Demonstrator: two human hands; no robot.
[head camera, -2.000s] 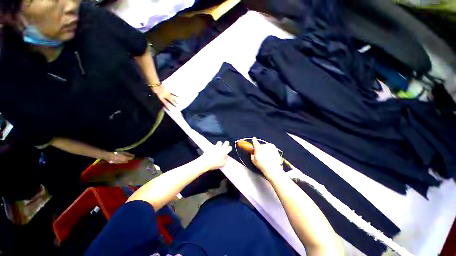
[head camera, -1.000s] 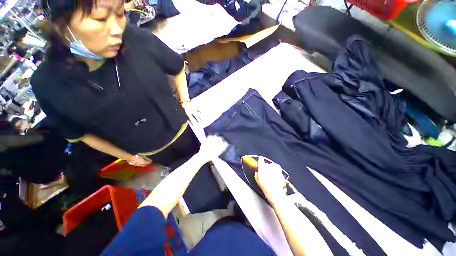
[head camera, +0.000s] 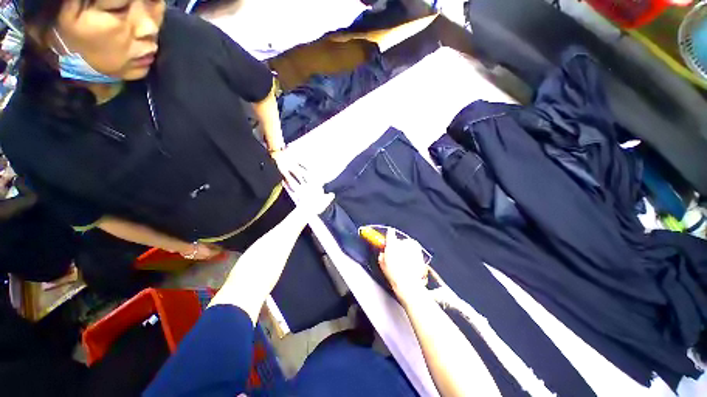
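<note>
Black trousers (head camera: 419, 209) lie flat on the pale table cover (head camera: 364, 291), waist end at the table's left edge, legs running to the lower right. My right hand (head camera: 403, 266) is closed on the orange-brown handle of the steam iron (head camera: 374, 236), which rests on the trousers near the waist end. The white steam hose (head camera: 473, 318) trails from it along the leg. My left hand (head camera: 314, 203) is at the waist corner by the table edge. Its fingers are blurred, so I cannot tell whether they pinch the cloth.
A crumpled pile of dark trousers (head camera: 543, 186) lies on the table's far side. A long dark padded shape (head camera: 605, 101) is behind it. A person in black (head camera: 194, 147) stands at the left with a hand on the table edge. A red crate (head camera: 182, 318) is on the floor at lower left.
My left hand has moved from beside the iron up to the waist corner. The iron stays in my right hand, near the upper part of the trousers. The camera view has shifted.
</note>
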